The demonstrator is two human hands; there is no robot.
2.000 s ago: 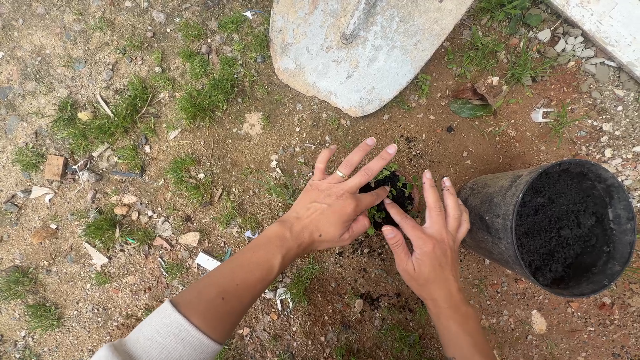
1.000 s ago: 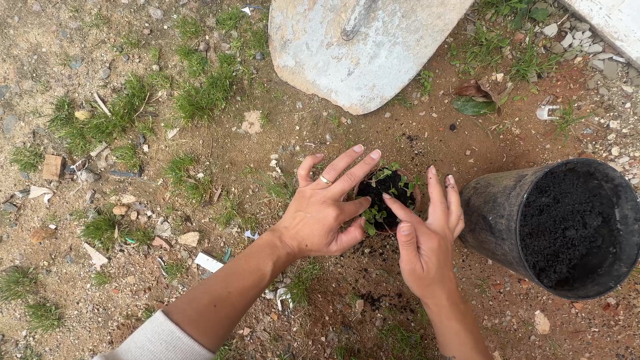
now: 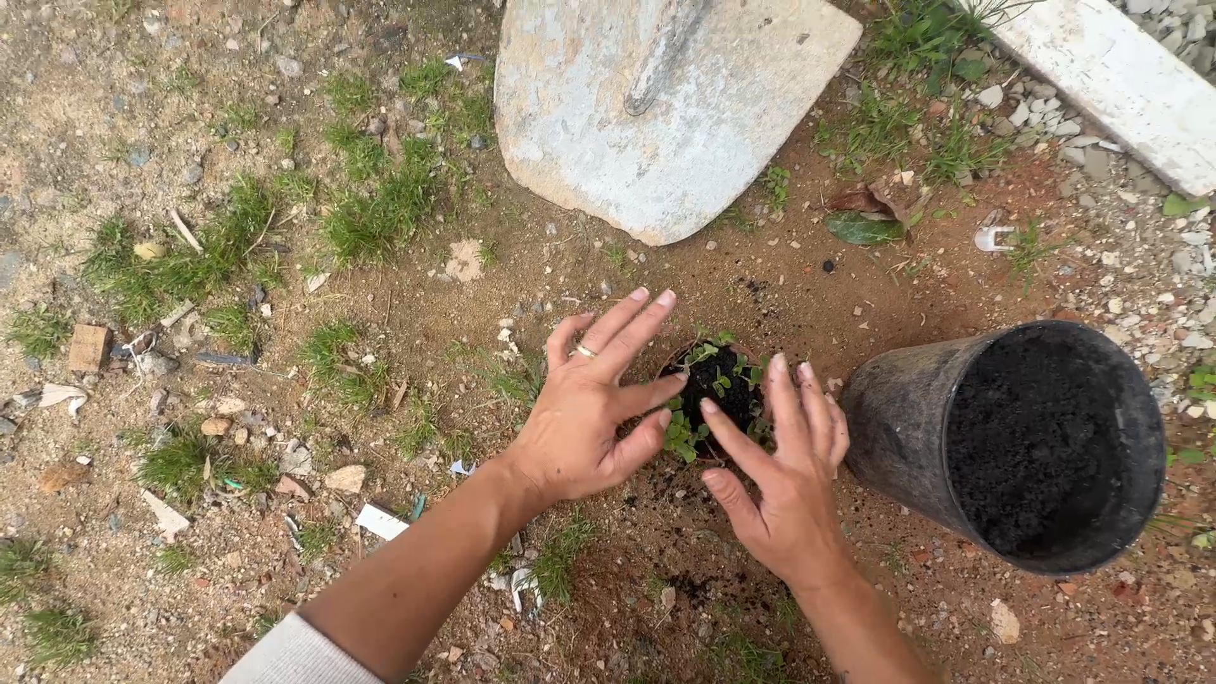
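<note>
A small round pot of black soil (image 3: 714, 385) stands on the ground between my hands, its rim partly hidden by my fingers. Small green leafy sprigs (image 3: 680, 434) lie around the inside of its rim. My left hand (image 3: 594, 418), with a ring on one finger, is at the pot's left side, its fingers spread and the index fingertip over the soil. On the right, my right hand (image 3: 784, 475) has its index fingertip at the soil and its other fingers beside the rim. Neither hand grips anything that shows.
A black plastic bucket (image 3: 902, 427) of dark soil stands close to the right of my right hand. Beyond the pot lies a worn metal shovel blade (image 3: 655, 123). A white board (image 3: 1121, 85) is at the top right. Grass tufts, stones and litter dot the ground at left.
My left index finger, earlier bent at the pot's left side, now reaches straighter over the soil. Both hands remain around the pot.
</note>
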